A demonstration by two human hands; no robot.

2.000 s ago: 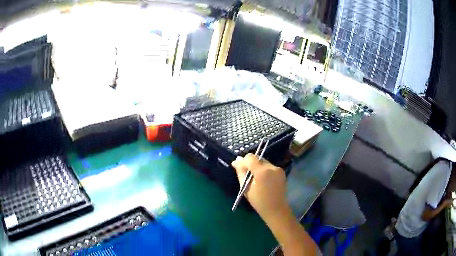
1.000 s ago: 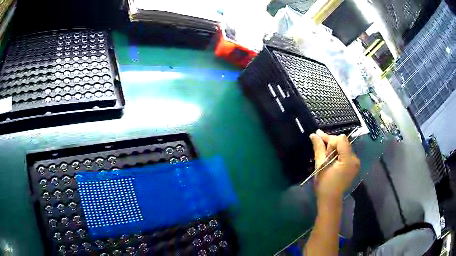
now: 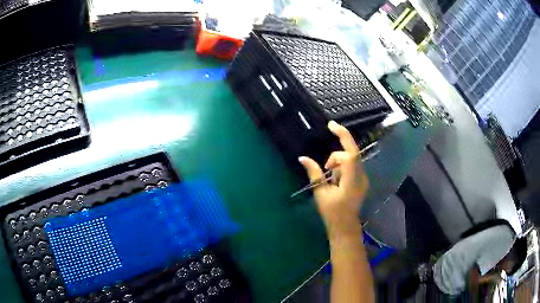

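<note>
My right hand (image 3: 342, 180) is bare and holds silver tweezers (image 3: 308, 188) crosswise in the curled fingers. Its thumb and index finger are spread apart, with nothing visible between them. It is in front of the black tray stack (image 3: 290, 112). A blue translucent sheet (image 3: 148, 222) with rows of tiny white dots on its left part lies across the near black tray (image 3: 89, 192). Small round components (image 3: 204, 275) sit in that tray's pockets around the sheet. My left hand is not in view.
A second black tray (image 3: 38, 100) with round parts lies at the left. Piled sheets (image 3: 142, 15) and a red-orange bin (image 3: 218, 44) are at the back. Dark loose parts (image 3: 408, 106) lie beyond the stack. A person (image 3: 476, 260) is at the lower right, past the bench edge.
The thumb and index finger of my right hand have opened apart from a pinch near the stack. The tweezers remain in the hand. The view has shifted, so the trays and stack appear farther left.
</note>
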